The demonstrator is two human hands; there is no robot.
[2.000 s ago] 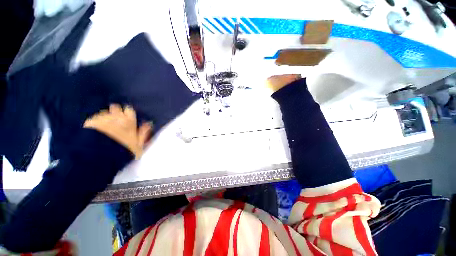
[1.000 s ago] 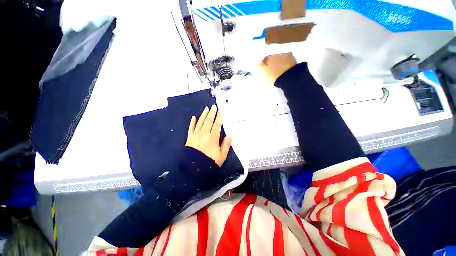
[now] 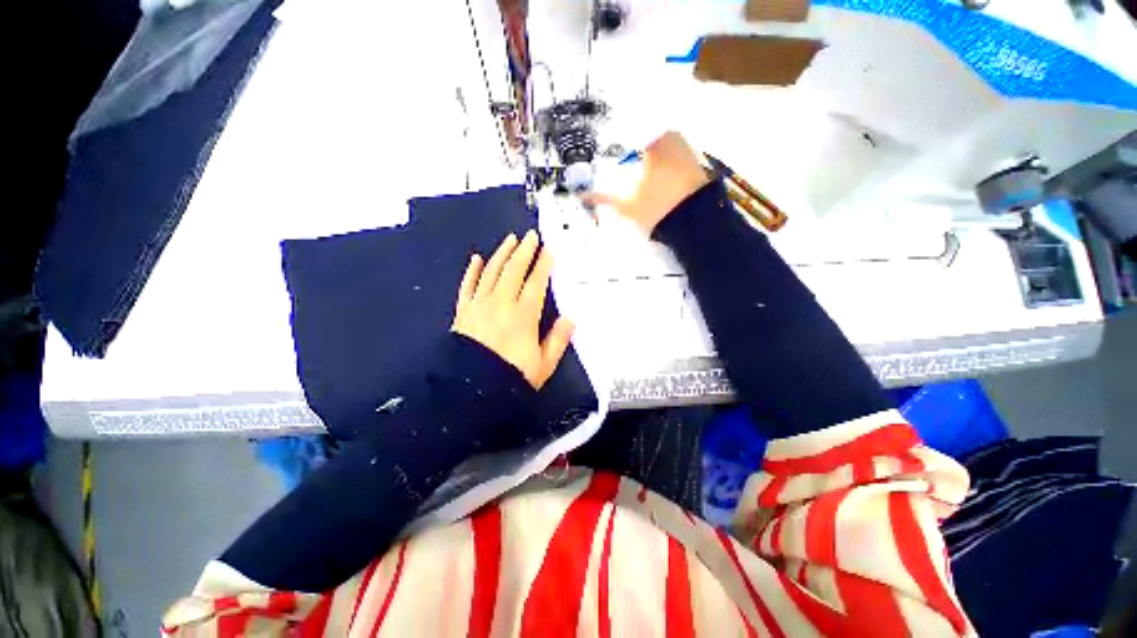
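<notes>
A navy cut panel [image 3: 362, 287] with a stepped top corner lies flat on the white table, its top right corner at the presser foot and needle [image 3: 532, 190]. A pale lining piece [image 3: 580, 433] shows along its lower right edge. My left hand [image 3: 509, 305] lies flat on the panel with fingers apart, just below the needle. My right hand [image 3: 655, 185] is right of the needle, near the thread tension dial [image 3: 574, 135], thumb pointing left; its curled fingers are partly hidden. Orange-yellow and black thread snips [image 3: 748, 199] lie beside my right wrist.
A stack of navy panels [image 3: 125, 212] lies at left, with sheer pale pieces [image 3: 168, 56] above it. The white machine head [image 3: 873, 112] spans the upper right. A printed scale [image 3: 200, 418] runs along the table's front edge. Dark layered panels [image 3: 1035, 536] sit low at right beside blue material [image 3: 954, 418].
Since two seconds ago, my left hand and the navy panel have moved right to below the needle. Since one second ago, my right hand has shifted left towards the dial, and the snips have come into view.
</notes>
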